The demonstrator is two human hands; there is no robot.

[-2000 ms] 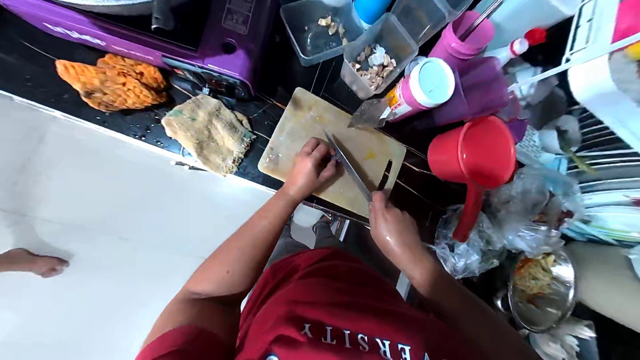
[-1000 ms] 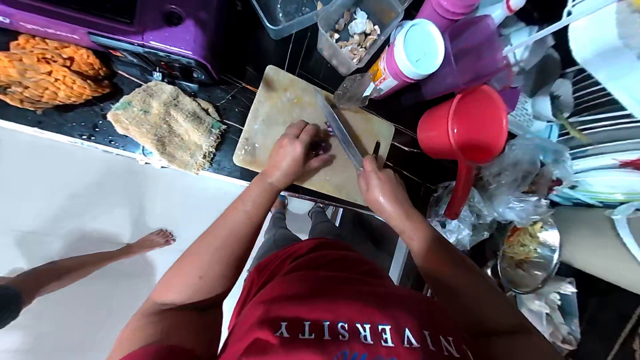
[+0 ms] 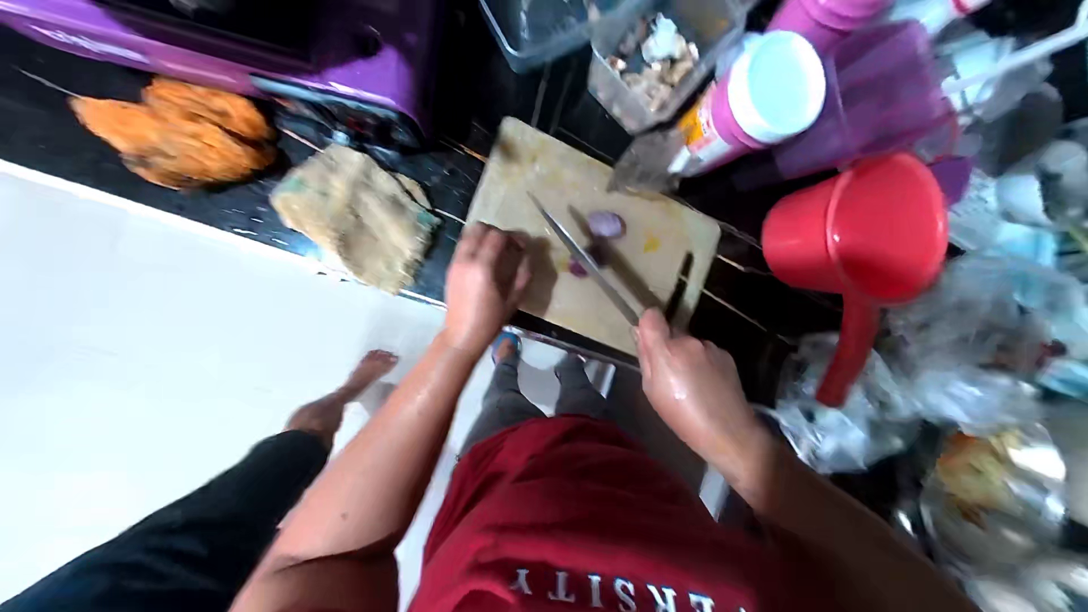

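Note:
My right hand [image 3: 684, 374] grips the handle of a kitchen knife [image 3: 586, 259], its blade slanting up and left over a pale cutting board [image 3: 527, 178]. Beside the blade lies a purple onion piece [image 3: 606, 224], and smaller purple bits [image 3: 578, 269] lie partly hidden near the knife. My left hand [image 3: 486, 276] is at the board's left edge with its fingers curled; whether it holds anything is hidden. The board has yellowish stains and a dark handle slot at its right end.
Left of the board lie a beige cloth [image 3: 353, 212] and an orange cloth [image 3: 183, 136], below a purple stove [image 3: 399, 64]. Behind stand plastic containers [image 3: 633, 102] and a white-lidded pink jar [image 3: 765, 93]. At right are a red dipper [image 3: 858, 229] and a metal bowl [image 3: 994, 484]. Another person's leg [image 3: 255, 484] is at lower left.
My left hand has moved left, away from the blade, to the board's edge, and the purple pieces now show. The other person's leg has come closer to my left arm.

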